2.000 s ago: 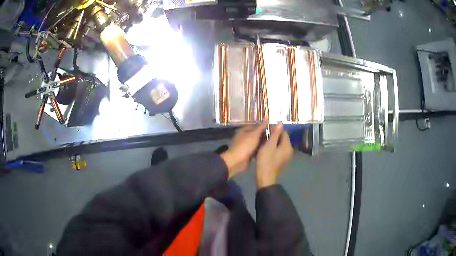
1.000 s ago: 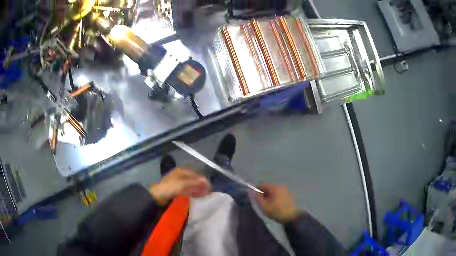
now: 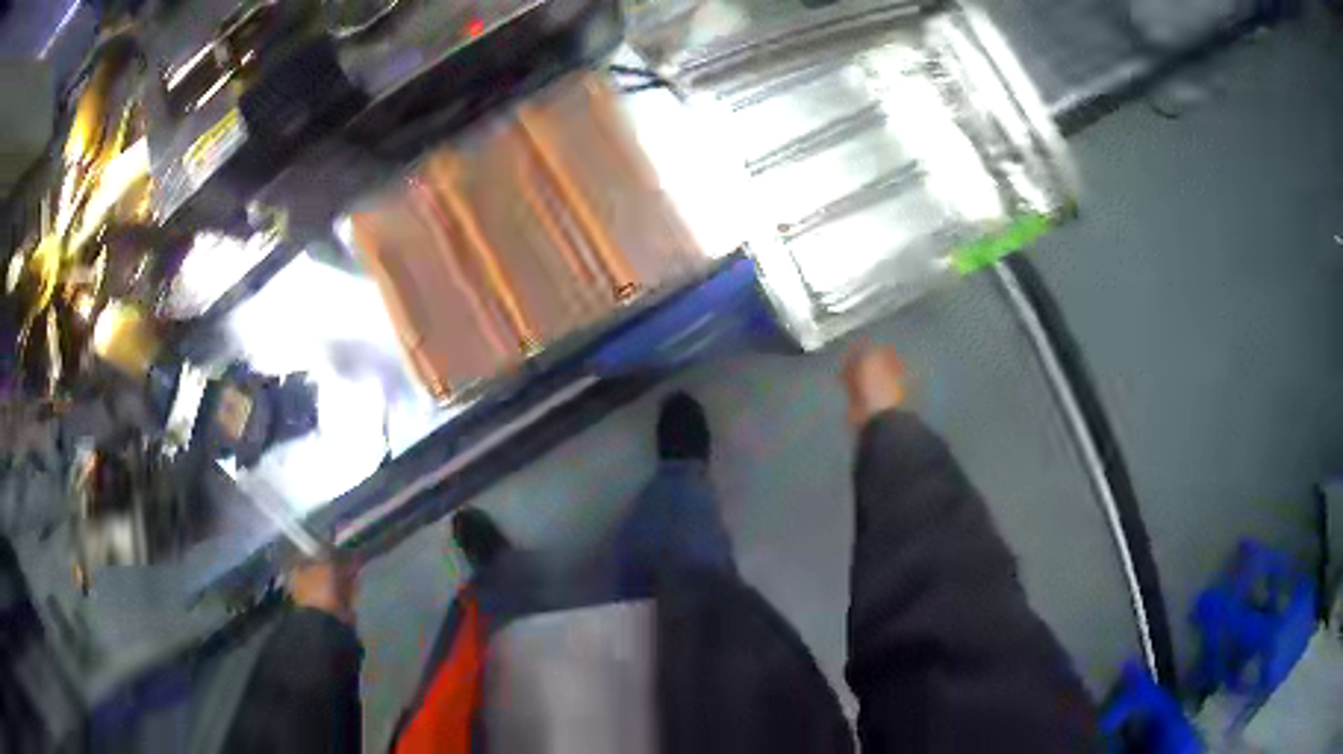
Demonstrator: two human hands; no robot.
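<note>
My left hand is low at the left, blurred, closed around the near end of a silver-grey rod that points up and left over the machine table's edge. My right hand is just below the silver empty tray; it is blurred, and whether its fingers hold anything cannot be told. The tube tray, with copper tubes in parallel rows, lies on the table between the hands and above them.
The machine with brass-coloured parts is at the upper left. A black-and-white edge strip runs down the floor at the right. Blue items are at the lower right. My shoes are below the table edge.
The rod has passed from my right hand to my left, which has moved left. My right hand has moved up to the empty tray. The view has shifted and turned.
</note>
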